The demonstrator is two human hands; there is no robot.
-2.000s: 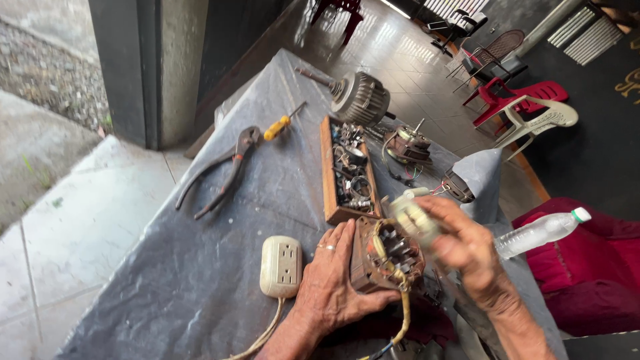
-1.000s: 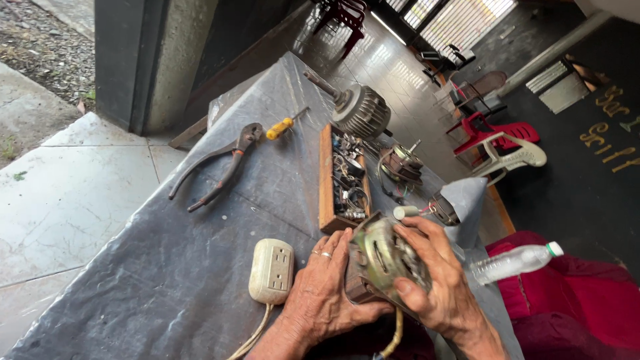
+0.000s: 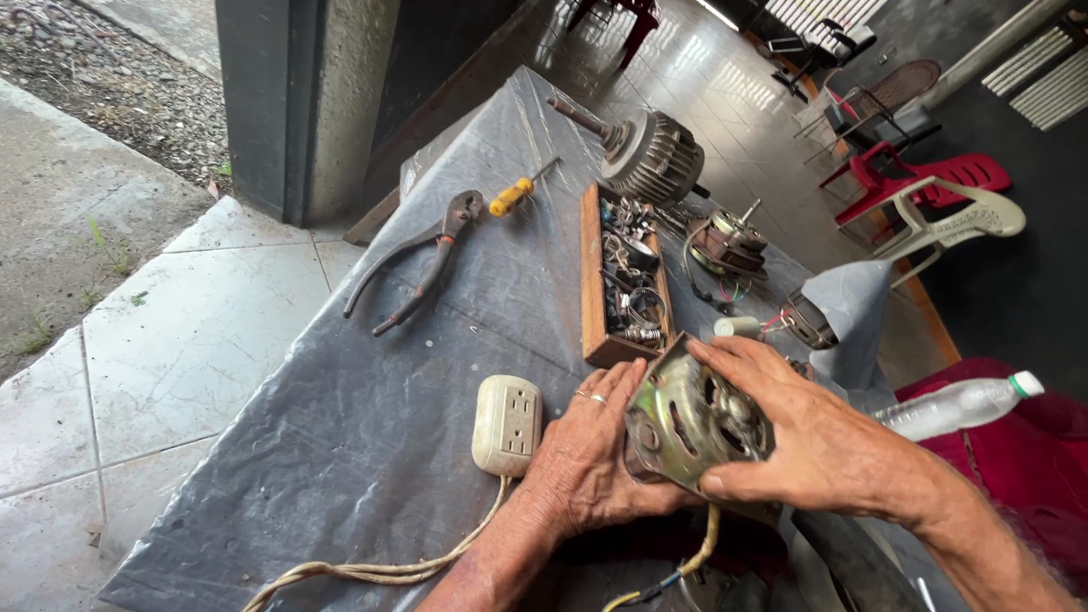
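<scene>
An electric motor's slotted metal end cover point(image 3: 684, 416) sits over the motor body at the lower centre. My left hand point(image 3: 586, 450), a ring on one finger, holds the body from the left. From the right, my right hand point(image 3: 790, 425) grips the cover, thumb and fingers on opposite edges. A yellowish sleeved cable point(image 3: 701, 548) comes out below the motor. Just left of my left hand lies a white outlet box point(image 3: 507, 425) with a twisted cord. Beyond the hands stands a wooden box point(image 3: 592, 280) of small metal parts.
Slip-joint pliers point(image 3: 442, 255) and a yellow-handled screwdriver point(image 3: 512, 197) lie at the left. Behind the box are a finned motor point(image 3: 654, 157) and an opened small motor point(image 3: 728, 242). A white cylindrical capacitor point(image 3: 737, 327) and a plastic bottle point(image 3: 960, 406) are at the right.
Two seconds ago my right hand held the cover to the right of the motor body, with the windings exposed. The cover now sits over the body, and my left hand has stayed beside it.
</scene>
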